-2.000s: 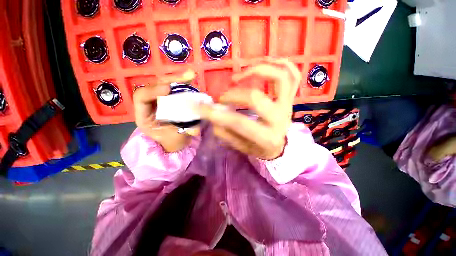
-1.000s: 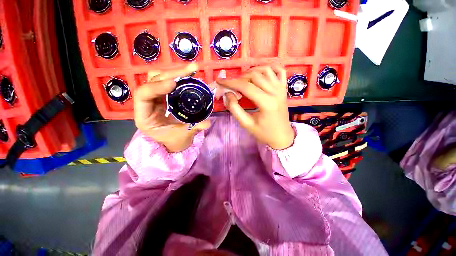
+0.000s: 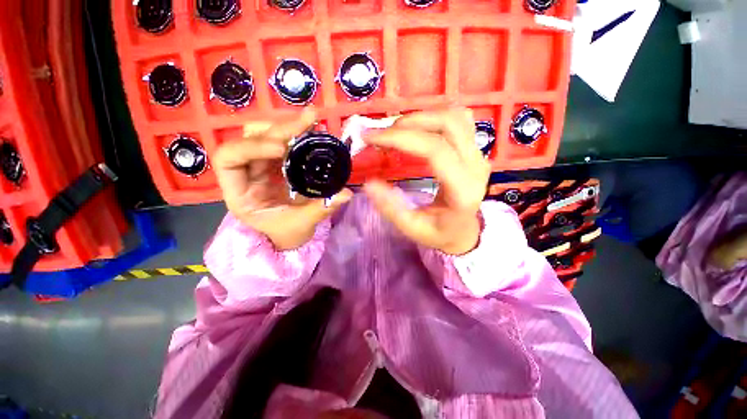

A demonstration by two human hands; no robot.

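Note:
My left hand [image 3: 266, 182] holds a round black smartwatch body [image 3: 318, 166] by its rim, with a dark ringed face toward me and short metallic lugs showing. My right hand [image 3: 434, 180] is just right of it, slightly blurred, with a small white wiping cloth [image 3: 366, 127] at its fingers, close to the watch's upper right edge. Both hands are above the front edge of the red-orange foam tray [image 3: 420, 30]. Its square pockets hold several watch bodies, some with shiny centres [image 3: 359, 76] and some dark [image 3: 232, 83]; some pockets behind my right hand are partly hidden.
Red-orange stacked trays [image 3: 70, 123] stand at the left, with a black strapped watch [image 3: 51, 214] across them. A white paper sheet [image 3: 610, 61] with a dark pen [image 3: 613, 26] lies at right, near a white box [image 3: 721, 74]. A lower parts tray [image 3: 553, 221] and another person's pink sleeve [image 3: 708, 245] also show.
Two seconds ago the white cloth covered the watch; a second ago the watch showed uncovered. Now my right thumb is farther from its fingers and the white cloth shows more widely beside the watch.

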